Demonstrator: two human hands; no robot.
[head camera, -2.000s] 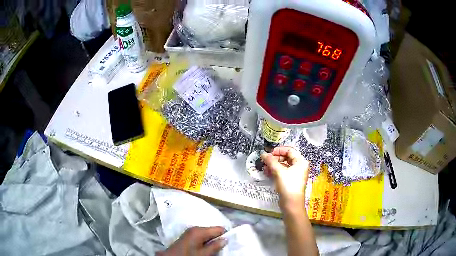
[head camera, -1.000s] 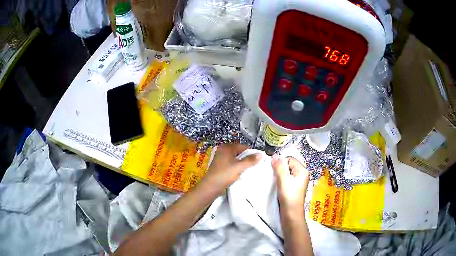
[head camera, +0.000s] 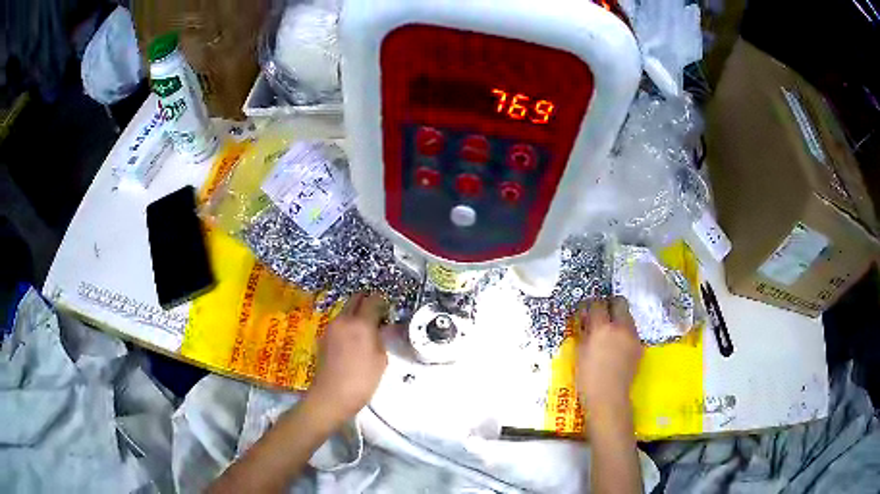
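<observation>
The button machine's white head with a red panel (head camera: 463, 145) hangs over the table and shows 769. Below it, the small metal lower die on its round white base (head camera: 439, 333) is bare. My left hand (head camera: 352, 352) has its fingertips at the front edge of the left pile of silver fastener parts (head camera: 314, 256). My right hand (head camera: 608, 357) has its fingertips at the right pile of parts (head camera: 569, 280). Any part between the fingers of either hand is too small to see. The pale garment (head camera: 289, 415) lies over my lap and against the table's front edge.
A black phone (head camera: 180, 246), a white bottle with green cap (head camera: 180, 101) and a small white box (head camera: 145, 145) are at the left. A dark pen-like stick (head camera: 716, 318) and a cardboard box (head camera: 791, 193) are at the right. Yellow printed plastic (head camera: 246, 328) lies under the piles.
Both hands have let go of the cloth at the die and moved apart, one to each pile. The cloth is off the die. The counter went from 768 to 769. The view has shifted.
</observation>
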